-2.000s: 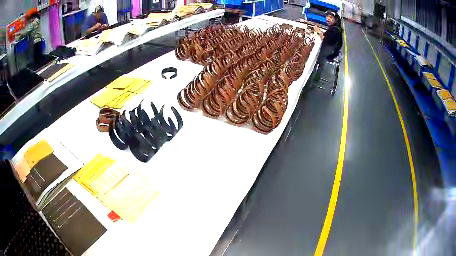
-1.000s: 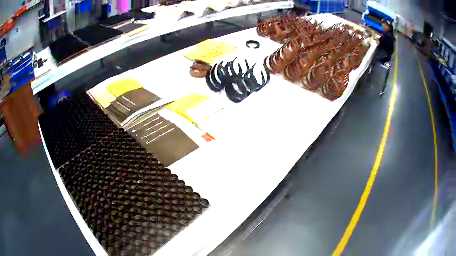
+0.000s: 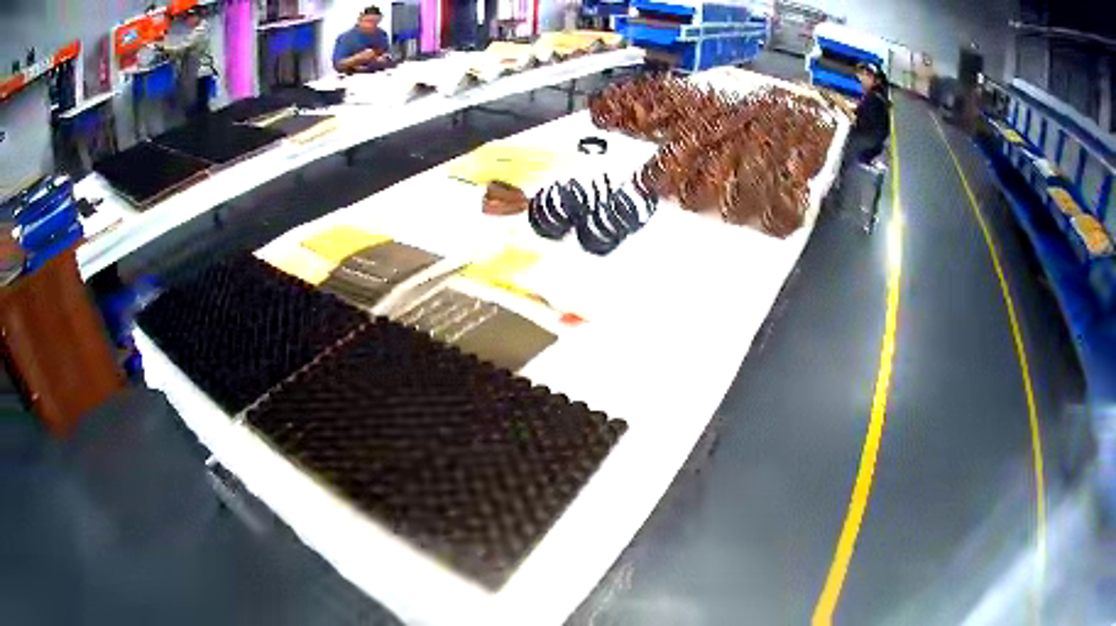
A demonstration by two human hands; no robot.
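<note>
Neither of my hands is in the picture. Nearest in front of me is a long white-covered table (image 3: 685,404). Two dark, bumpy sheets (image 3: 441,428) lie side by side on its near end. Behind them lie dark grey-brown panels with pale strips (image 3: 483,324) and yellow sheets (image 3: 512,263). Further back stand black curved bands (image 3: 594,214) beside a small brown bundle (image 3: 504,197). Many brown curved bands (image 3: 734,153) stand in rows towards the far end. A single black band (image 3: 592,146) lies apart.
A grey aisle with yellow lines (image 3: 884,404) runs along the right. A person (image 3: 870,116) sits at the table's far right. Another person (image 3: 362,43) is behind the second white table (image 3: 490,80). A brown cabinet or box (image 3: 59,336) stands at left; blue racks (image 3: 1052,159) line the right.
The view has drawn back from the table and tilted. The dark bumpy sheets and the table's near end have come into view, and the brown bands look further away.
</note>
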